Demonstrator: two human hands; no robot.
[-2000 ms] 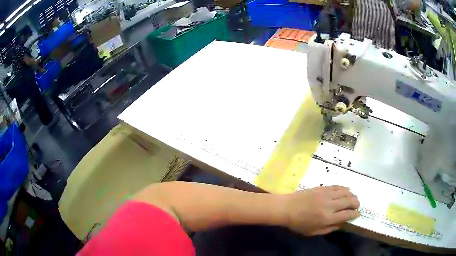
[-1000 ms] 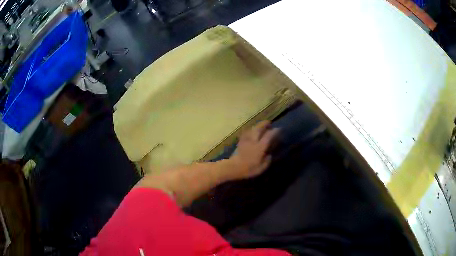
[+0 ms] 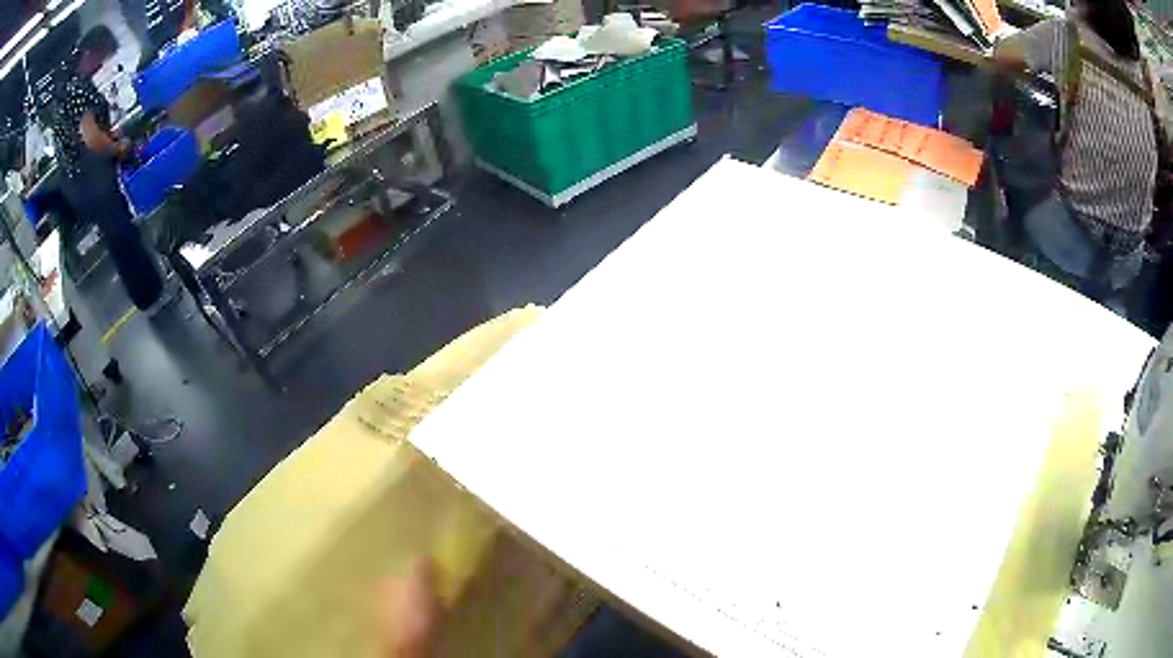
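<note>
Khaki fabric panels (image 3: 309, 514) lie in a pile low on the left, beside and partly under the left edge of the white table (image 3: 772, 386). The top fabric looks spread and uneven, with layered edges by the table corner. My left hand (image 3: 412, 611) is a small, strongly blurred shape over the fabric at the bottom; whether its fingers grip a panel cannot be told. My right hand is not in view. The sewing machine (image 3: 1145, 450) shows only in part at the right rim, with a wide yellow tape strip (image 3: 1042, 527) before it.
A green crate (image 3: 579, 122) and a blue crate (image 3: 855, 58) stand beyond the table. Orange sheets (image 3: 900, 148) lie past its far edge. A person in a striped top (image 3: 1106, 142) is at the upper right, another person (image 3: 103, 167) far left. A metal rack (image 3: 322, 231) stands left.
The view has swung back up from the pile. The khaki fabric now spreads further along the table's left edge. My left hand has moved from the pile's near edge to over the fabric.
</note>
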